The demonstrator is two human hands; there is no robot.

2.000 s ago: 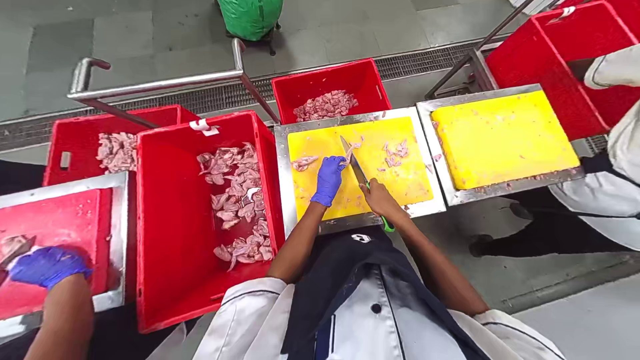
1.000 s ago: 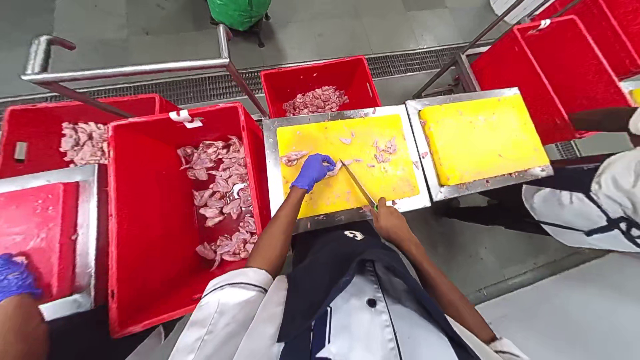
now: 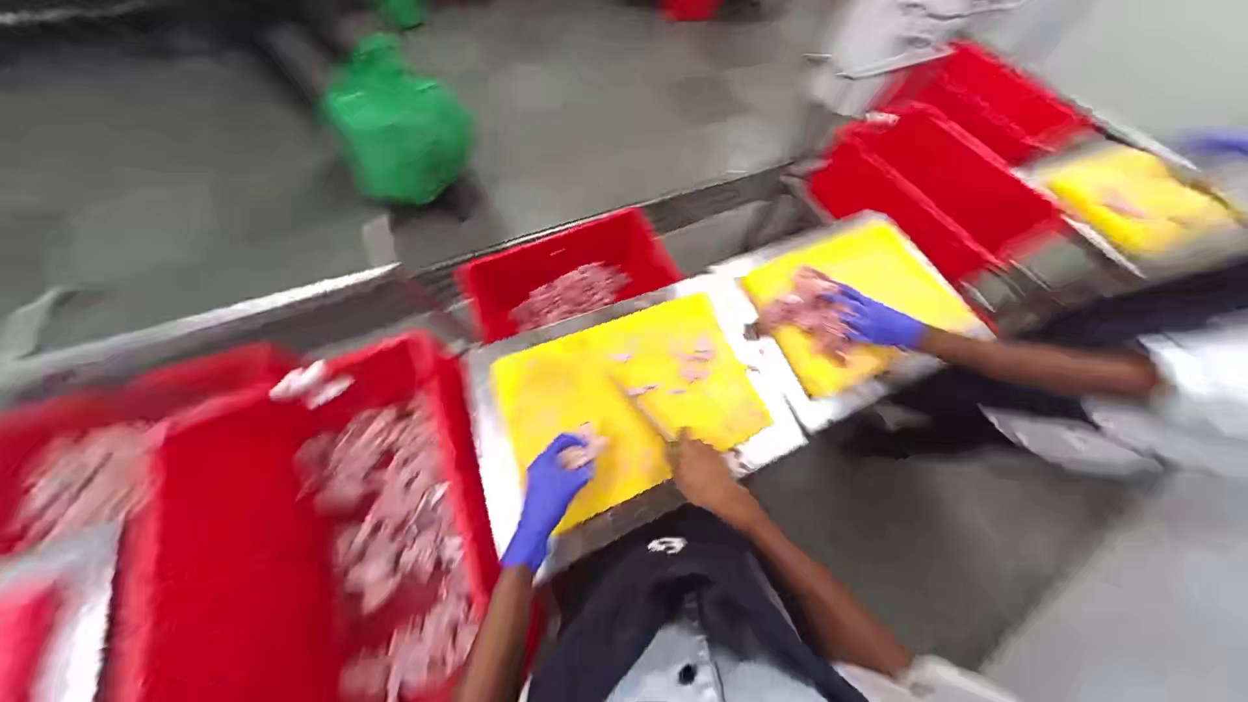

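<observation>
My left hand [image 3: 558,480], in a blue glove, holds a piece of raw meat [image 3: 584,448] over the lower left part of the yellow cutting board [image 3: 556,390]. My bare right hand [image 3: 704,473] grips a knife [image 3: 639,408] at the board's lower edge, its blade blurred and slanting up and left across the board. Small meat scraps [image 3: 694,363] lie on the board to the right of the blade. The board rests in a metal frame.
At left stands a red crate [image 3: 229,546] beside many meat pieces [image 3: 390,507]. Another red crate [image 3: 634,244] with meat is behind the board. On the right, a co-worker's gloved hand [image 3: 877,317] touches a meat pile [image 3: 814,312] on a second yellow board [image 3: 877,258].
My left hand has moved away from the knife toward the board's lower left, with meat in it. A co-worker's hand and a meat pile now show on the right board. The view has swung.
</observation>
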